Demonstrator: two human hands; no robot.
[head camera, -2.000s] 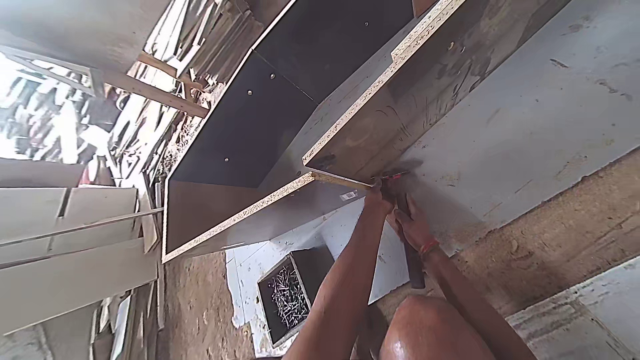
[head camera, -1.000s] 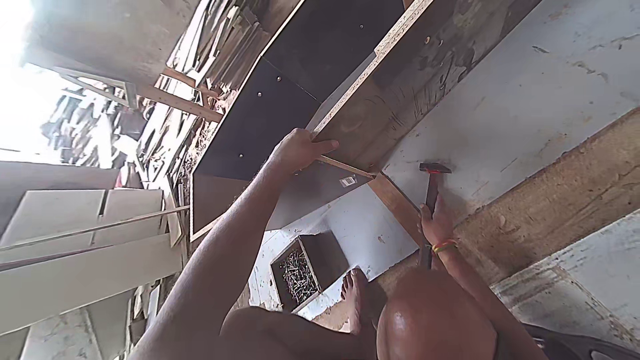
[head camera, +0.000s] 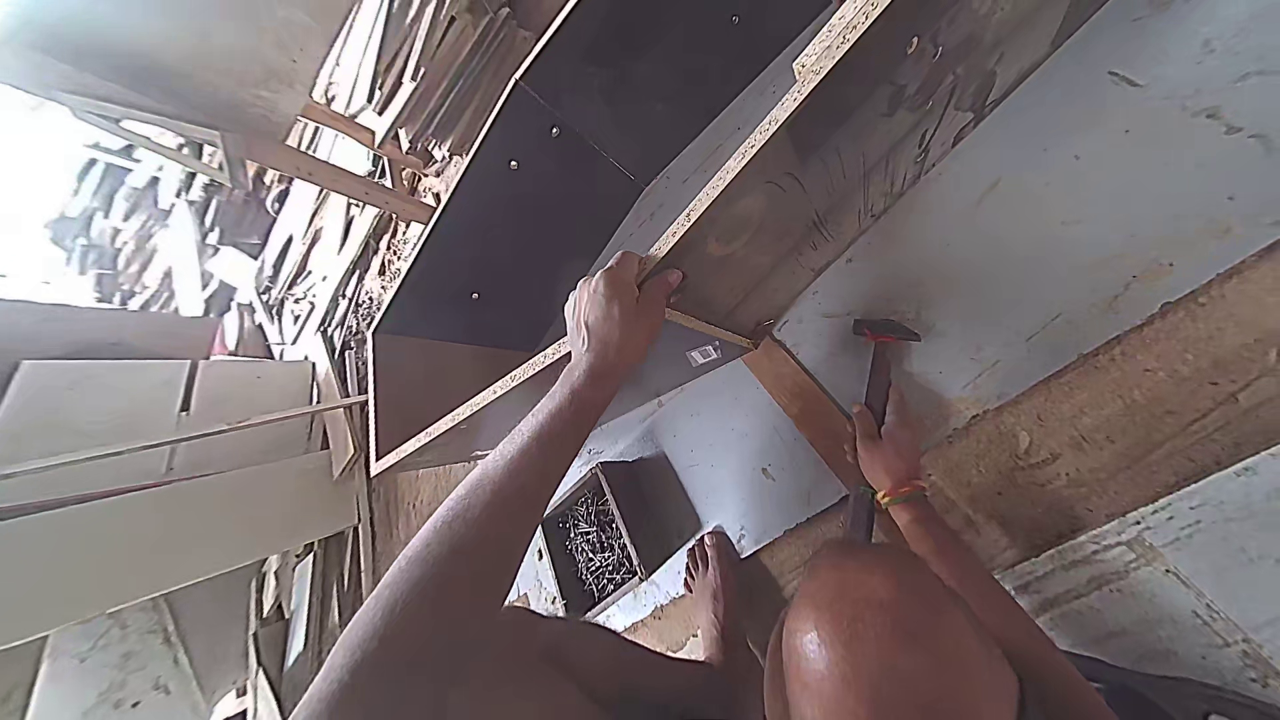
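Note:
My left hand (head camera: 615, 310) grips the top edge of a particleboard panel (head camera: 745, 155) near the corner of a dark laminated box-like carcass (head camera: 500, 240). In my right hand (head camera: 885, 445) is a hammer (head camera: 878, 375), held by its handle, its dark head with a red band pointing away from me over the pale board. A brown wooden strip (head camera: 800, 410) lies between my two hands, its far end at the foot of the panel's corner. A small printed label (head camera: 703, 353) is stuck on the carcass side.
Near my bare foot stands a divided box (head camera: 640, 535) with many nails (head camera: 598, 548) in one compartment. Large pale boards (head camera: 1060, 210) lie on the ground at right. Wood offcuts (head camera: 330, 190) are piled at the upper left, and pale panels (head camera: 180, 530) lie at the left.
My left hand has gone from beside my right hand, low at the panel corner, up to the panel's top edge. The hammer head now shows apart from the corner, and the brown strip is in plain view.

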